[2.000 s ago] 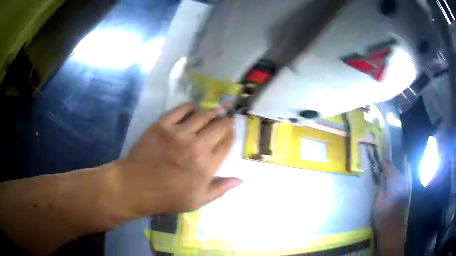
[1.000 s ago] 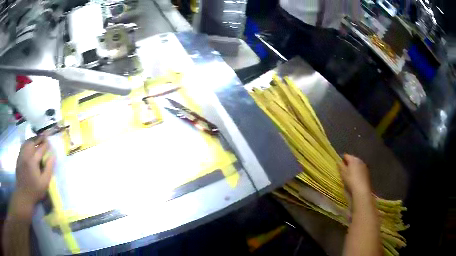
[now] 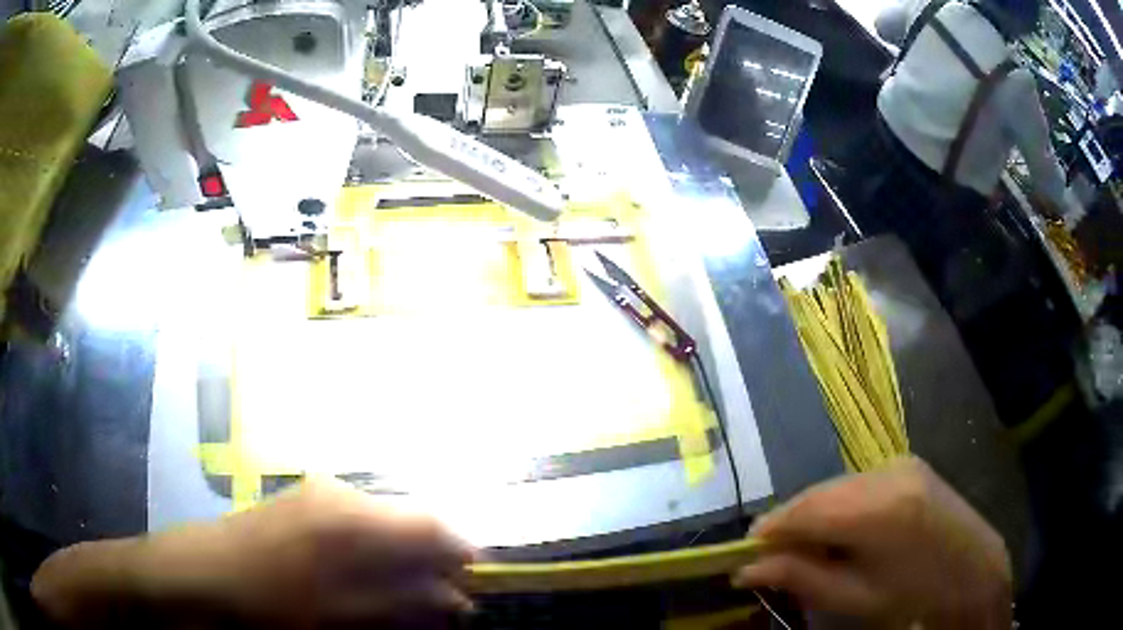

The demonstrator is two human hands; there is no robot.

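Note:
My left hand (image 3: 283,560) and my right hand (image 3: 881,542) hold a yellow handle strap (image 3: 616,570) stretched between them, low in the picture at the front edge of the template. My fingers cover both ends of the strap. The pale sewing template (image 3: 456,382) lies behind it, edged with yellow tape. The yellow clamp frame (image 3: 431,265) with two upright slots sits at its back. Thread snips with dark red handles (image 3: 653,318) lie on the template's right side. The strap bundle (image 3: 850,357) lies on the side table to the right.
The white sewing machine head (image 3: 277,135) stands at the back left, with a white lamp arm (image 3: 450,154) reaching over the clamp. Yellow bag material (image 3: 43,135) is at the far left. A grey control panel (image 3: 754,84) stands behind. A person (image 3: 954,99) is at the back right.
My right hand has left the strap bundle and come in front of the template. My left hand has moved from the machine to the front. A strap is now held between both hands.

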